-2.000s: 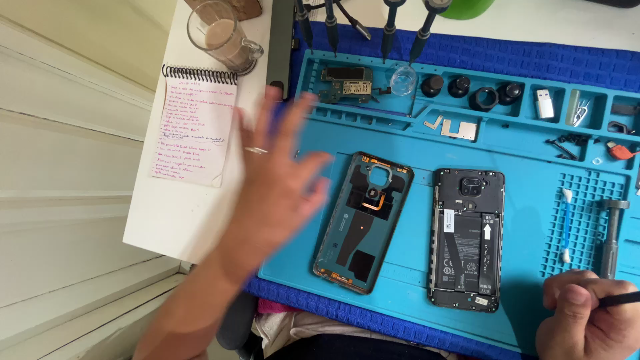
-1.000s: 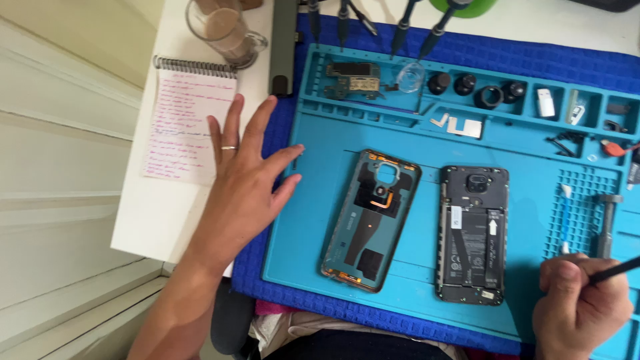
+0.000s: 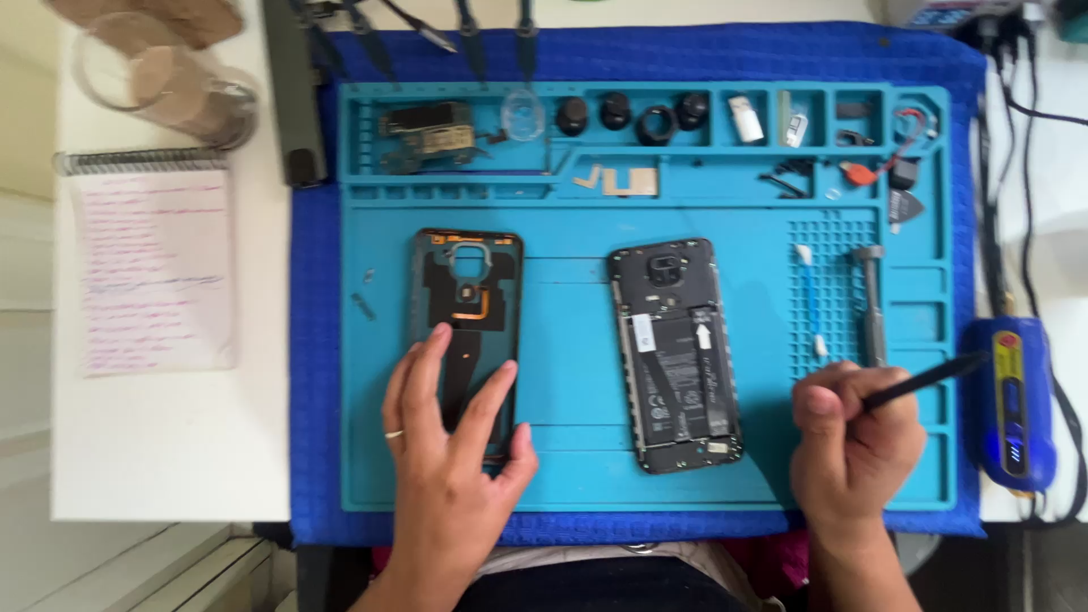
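My left hand (image 3: 455, 425), fingers spread, is over the lower part of a phone's back cover (image 3: 467, 285), which lies inner side up on the teal silicone repair mat (image 3: 565, 340). Whether the fingertips press on it cannot be told. To the right lies the opened phone (image 3: 676, 357), its battery and inner parts showing, with neither hand on it. My right hand (image 3: 854, 442) holds a thin black pointed tool (image 3: 922, 381) above the mat's right side, the tip towards the right. Just beyond that hand lie a blue-stemmed cotton swab (image 3: 811, 302) and a metal-handled tool (image 3: 871, 306).
Mat compartments hold phone parts (image 3: 429, 127), black round bottles (image 3: 614, 110) and a white USB plug (image 3: 746, 119). A spiral notepad (image 3: 153, 272) with handwriting and a glass mug (image 3: 174, 85) stand left. A blue device (image 3: 1013, 408) with cables lies right.
My left hand has moved from beside the notepad, at the mat's left edge, onto the back cover. My right hand still holds the black tool. The view has shifted and straightened.
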